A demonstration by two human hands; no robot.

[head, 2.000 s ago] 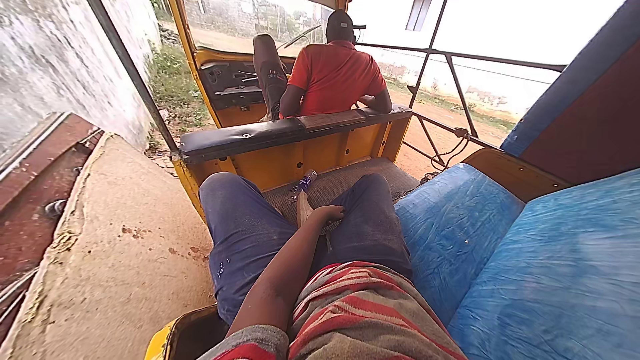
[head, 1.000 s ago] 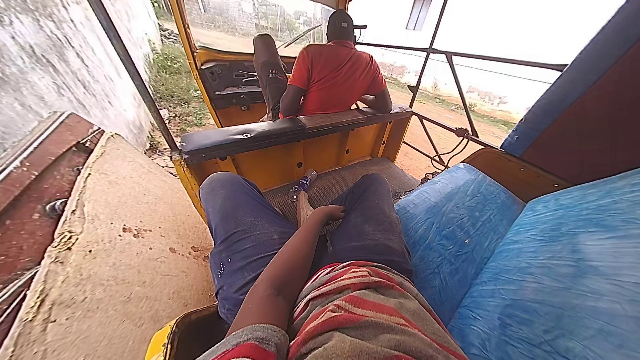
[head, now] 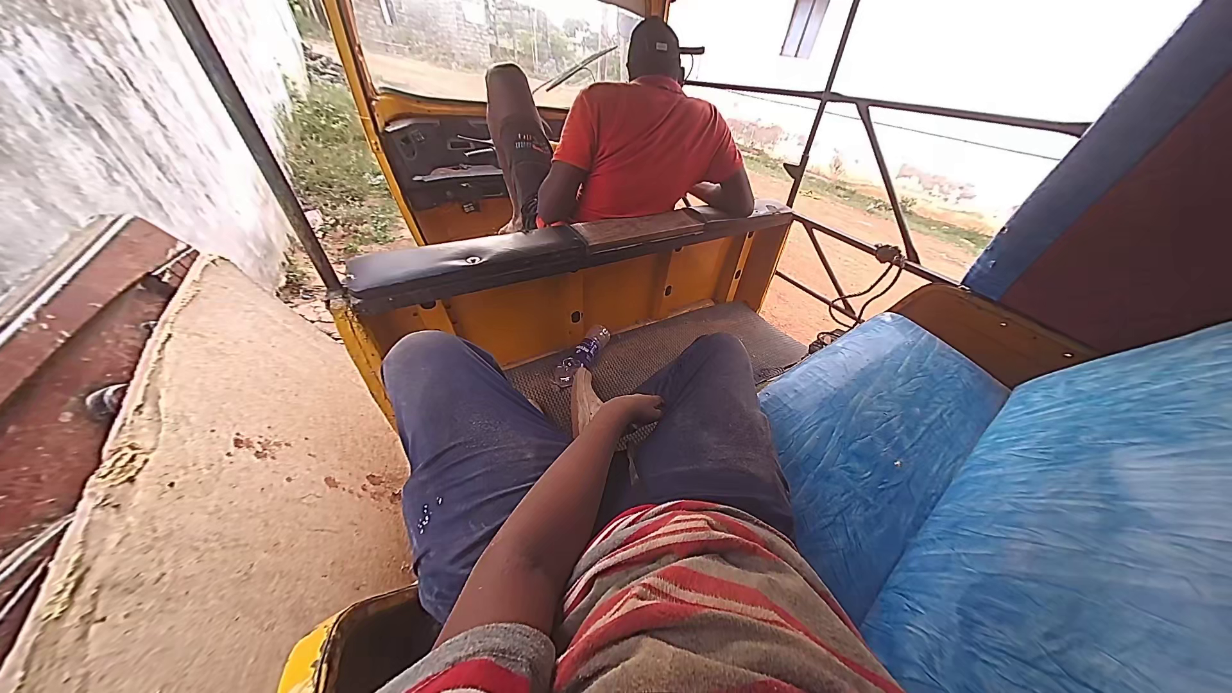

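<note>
My left hand (head: 635,412) rests against the inner side of my right thigh, in dark blue trousers (head: 707,452). Its fingers are partly hidden, and no object shows in it. The bare left forearm crosses my lap from the lower left. My right hand is out of view. Just beyond the left hand, a bare foot (head: 584,399) shows between my knees. A clear plastic bottle with a purple label (head: 582,356) lies on the textured floor mat (head: 664,337) by the toes.
A yellow metal partition with a black padded top rail (head: 462,258) stands ahead. Beyond it sits a person in a red shirt (head: 650,149), one knee raised. A blue-covered seat (head: 885,414) is at my right, metal bars (head: 866,173) beyond. A brown board (head: 241,481) lies at left.
</note>
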